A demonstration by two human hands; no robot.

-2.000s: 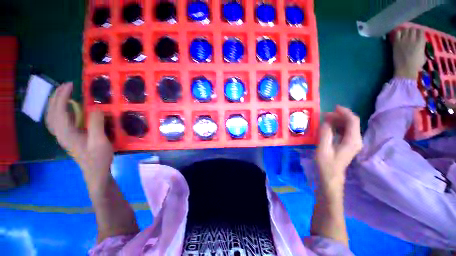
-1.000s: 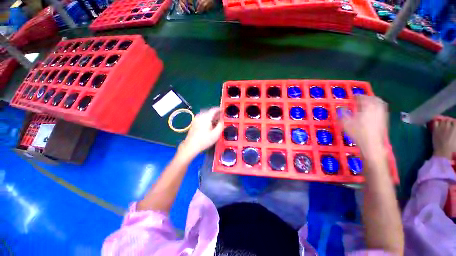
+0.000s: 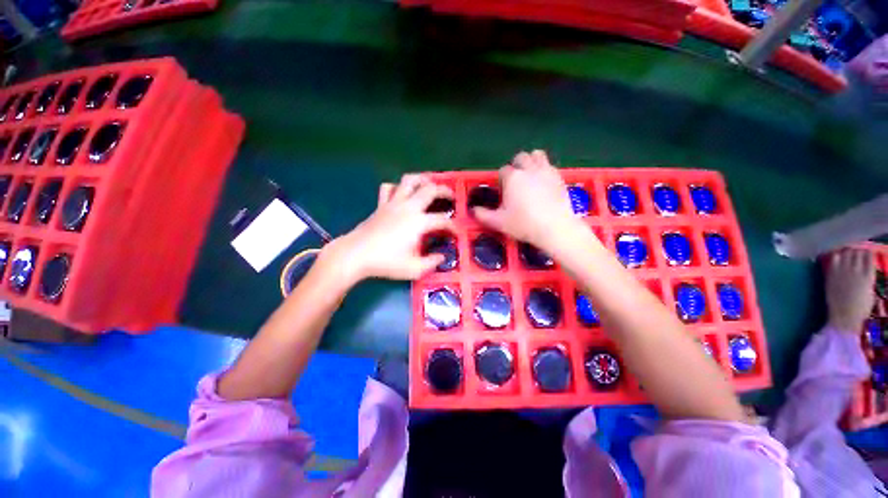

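Observation:
A red compartment tray (image 3: 592, 398) holds round watch heads, one per pocket. Those on the left look dark or glare-white, like the one near the front left corner (image 3: 445, 370). Many on the right are bright blue (image 3: 677, 247). One in the front row shows a dial with red and white marks (image 3: 603, 368). My left hand (image 3: 397, 233) has its fingers curled over the two rear pockets of the left column. My right hand (image 3: 534, 202) reaches across the tray, its fingers at a dark watch head (image 3: 484, 200) in the back row. Whether either hand grips one is unclear.
A thick stack of red trays (image 3: 156, 214) stands at left. White paper (image 3: 268, 235), a dark pen (image 3: 300, 216) and a tape roll (image 3: 289, 276) lie between stack and tray. More red trays (image 3: 584, 14) lie behind. Another person's hand (image 3: 851, 287) and tray are at right, beside a metal post (image 3: 837, 226).
My right hand has moved from the tray's right side to the back row at left. My left hand has moved from the left edge onto the pockets. The camera view has shifted.

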